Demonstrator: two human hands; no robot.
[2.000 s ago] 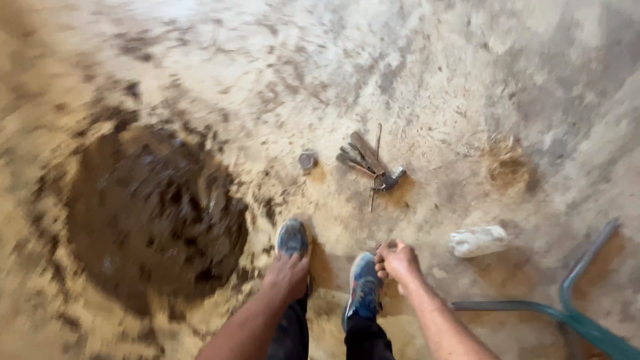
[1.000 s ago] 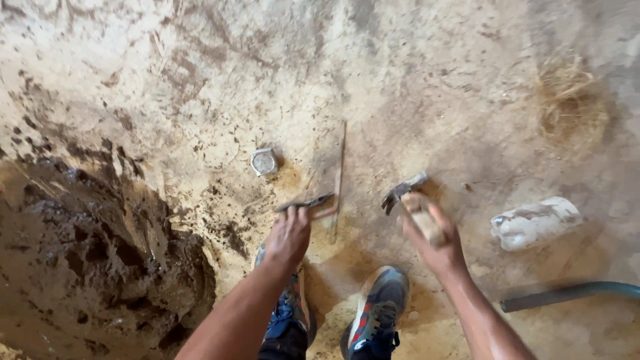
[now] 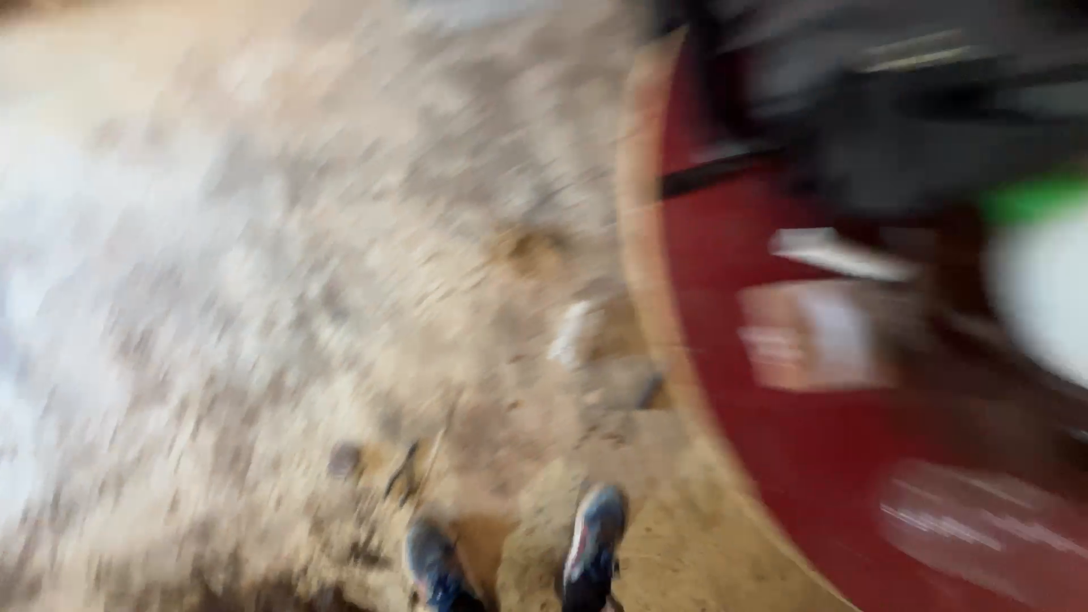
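Note:
Neither my left hand nor my right hand is in the head view. Near my shoes, a dark hand tool (image 3: 402,473), blurred, lies on the dirty floor beside a thin stick (image 3: 436,444). A small round grey object (image 3: 344,460) rests to their left. Farther up and to the right is a whitish plastic bottle or wrapped item (image 3: 575,333). The hammer seen earlier cannot be made out. Strong blur hides most detail.
A red floor area (image 3: 807,442) with a pale curved edge lies to the right. On it are a cardboard box (image 3: 807,336), a clear plastic bag or wrapping (image 3: 977,518), and a white and green container (image 3: 1045,272). Dark mud (image 3: 255,593) shows at the bottom left.
Both hands have left the view; one second ago the left held a dark tool and the right a hammer. The dark tool now lies on the floor. The view has swung far right.

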